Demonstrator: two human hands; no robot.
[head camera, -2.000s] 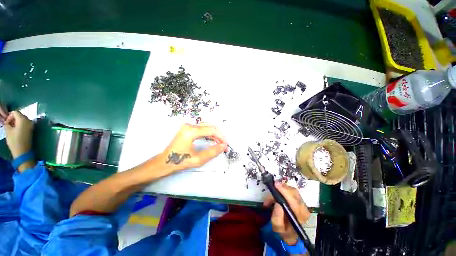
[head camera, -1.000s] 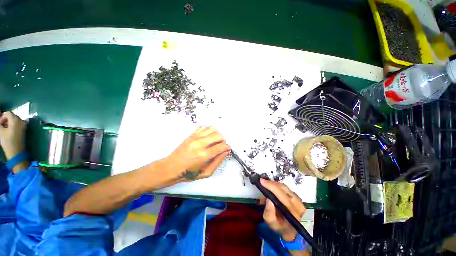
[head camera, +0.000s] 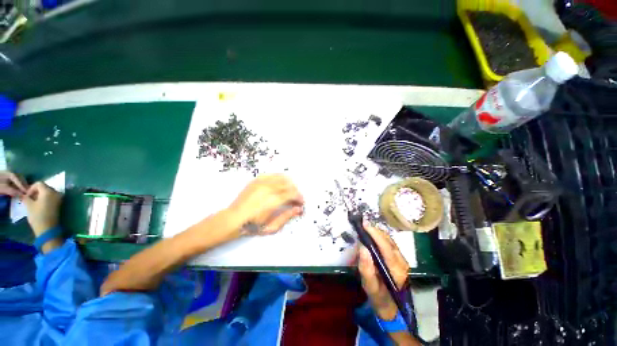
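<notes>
My left hand (head camera: 267, 205) is over the middle of the white board (head camera: 318, 108), fingers bent and fingertips close together. Whether a small part is between them is too small to tell. My right hand (head camera: 382, 267) holds the black soldering iron (head camera: 379, 255) like a pen at the board's front edge. Its metal tip points up and left among scattered small dark pieces (head camera: 328, 226), apart from my left fingertips. A heap of small green-brown components (head camera: 233, 143) lies at the upper left of the board.
A tan round dish (head camera: 389, 206) with whitish matter, the black fume fan (head camera: 409, 159), a plastic bottle (head camera: 500, 105), a yellow sponge (head camera: 519, 250) and a yellow parts tray (head camera: 473, 44) are right. A wire spool (head camera: 103, 216) and another person's hands (head camera: 42, 206) are left.
The iron tip has moved away from my left fingertips, up and to the right over the scattered pieces. My left hand stays near the same place. The camera view has shifted and tilted.
</notes>
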